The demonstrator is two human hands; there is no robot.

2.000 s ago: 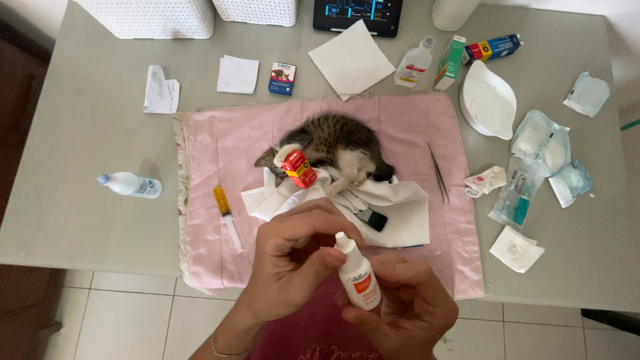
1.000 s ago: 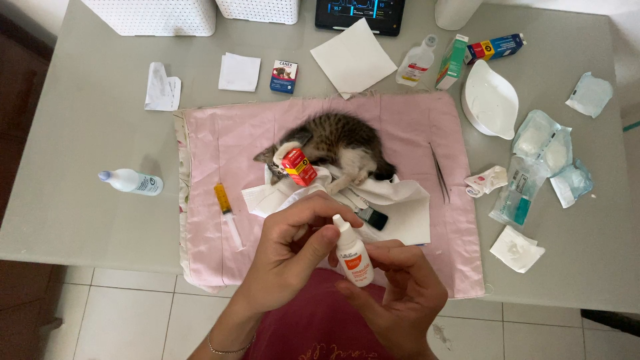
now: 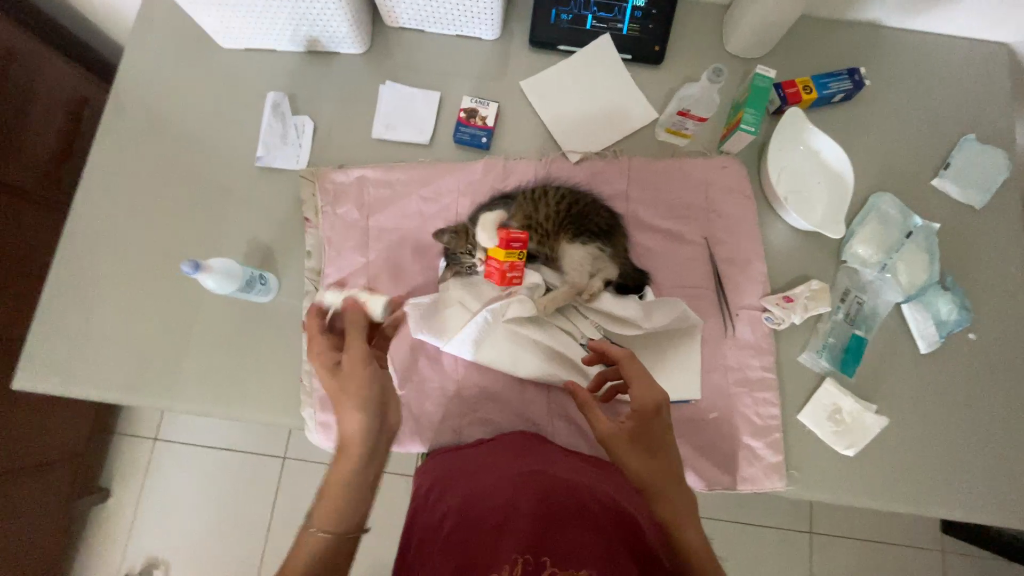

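Observation:
My left hand (image 3: 352, 352) grips a small white bottle (image 3: 356, 304), blurred, over the left side of a pink cloth (image 3: 360, 208). Over the white cloth (image 3: 512, 344), my right hand (image 3: 624, 392) has its fingers apart, near a dark object mostly hidden by them. A tabby-and-white kitten (image 3: 560, 216) lies curled on its side at the middle of the pink cloth, a paw against a red and yellow box (image 3: 506, 258). Metal tweezers (image 3: 719, 286) lie on the cloth's right side. The syringe is hidden behind my left hand.
A white and blue bottle (image 3: 230, 279) lies at left. Behind the cloth are folded papers (image 3: 406, 112), a small box (image 3: 476, 122), a clear bottle (image 3: 692, 106) and a monitor screen (image 3: 602, 28). To the right are a white bowl (image 3: 808, 172), opened packaging (image 3: 852, 320) and crumpled gauze (image 3: 842, 416).
My left hand has carried the small white bottle leftward, away from my right hand. My right hand, which was touching the bottle, has let go and is now over the white cloth.

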